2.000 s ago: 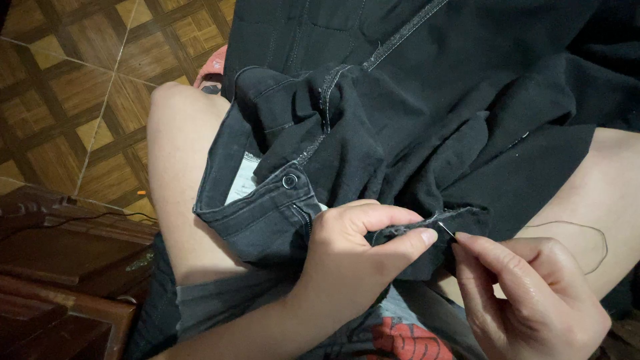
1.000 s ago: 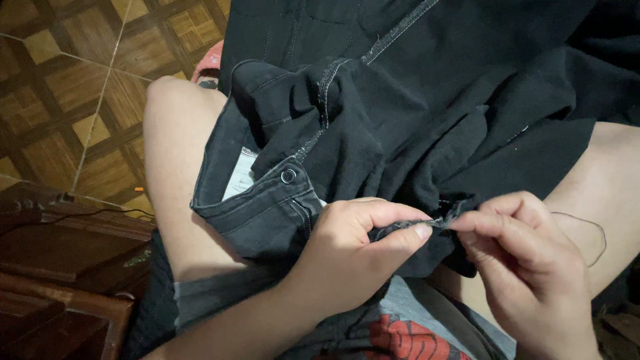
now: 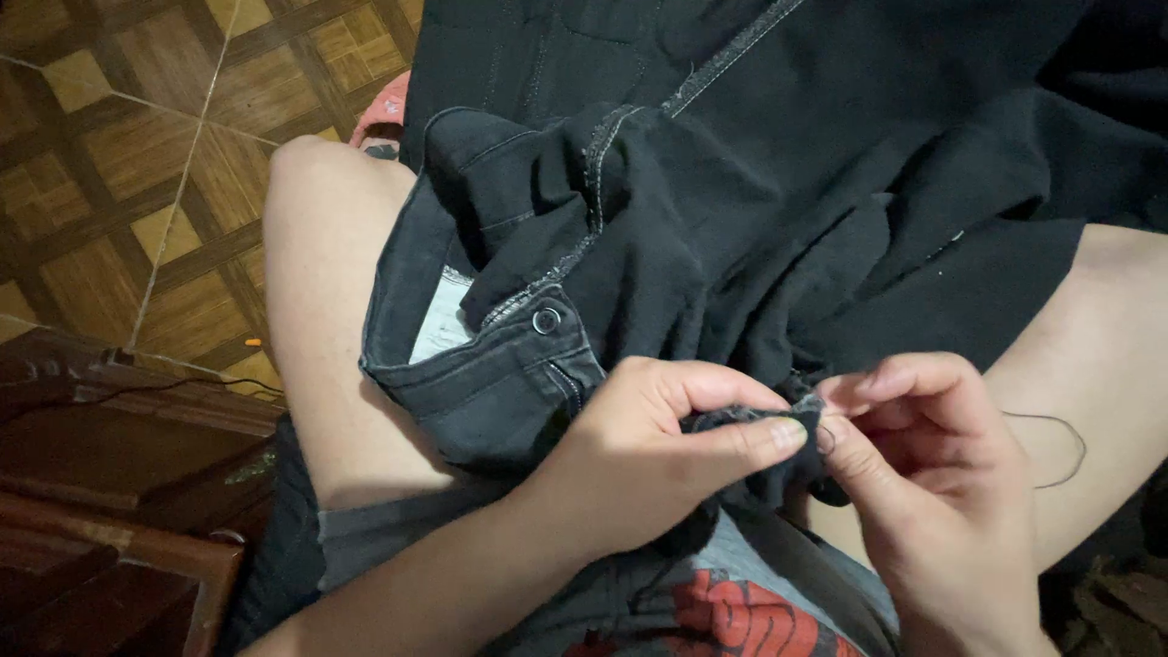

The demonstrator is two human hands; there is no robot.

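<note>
Black denim trousers (image 3: 712, 246) lie across my lap, with a waistband button (image 3: 546, 320), a zipper (image 3: 566, 381) and pale overcast seams showing. My left hand (image 3: 648, 447) pinches a frayed seam edge (image 3: 748, 415) of the cloth between thumb and forefinger. Just to its right, my right hand (image 3: 931, 456) has its thumb and forefinger closed at the same edge, close to my left fingertips. No needle can be made out there now. A loop of dark thread (image 3: 1082, 447) lies over the bare thigh at the right.
Dark carved wooden furniture (image 3: 109, 547) stands at the lower left, with a thin black cable (image 3: 173, 383) over it. A tiled floor (image 3: 119, 164) shows at the upper left, with a small orange object (image 3: 254, 342) on it. A pink item (image 3: 385, 109) is beyond the knee.
Two seconds ago a needle showed between my right fingertips by the cloth edge; it is out of sight now. My right hand has moved in against the edge, while my left hand keeps its pinch.
</note>
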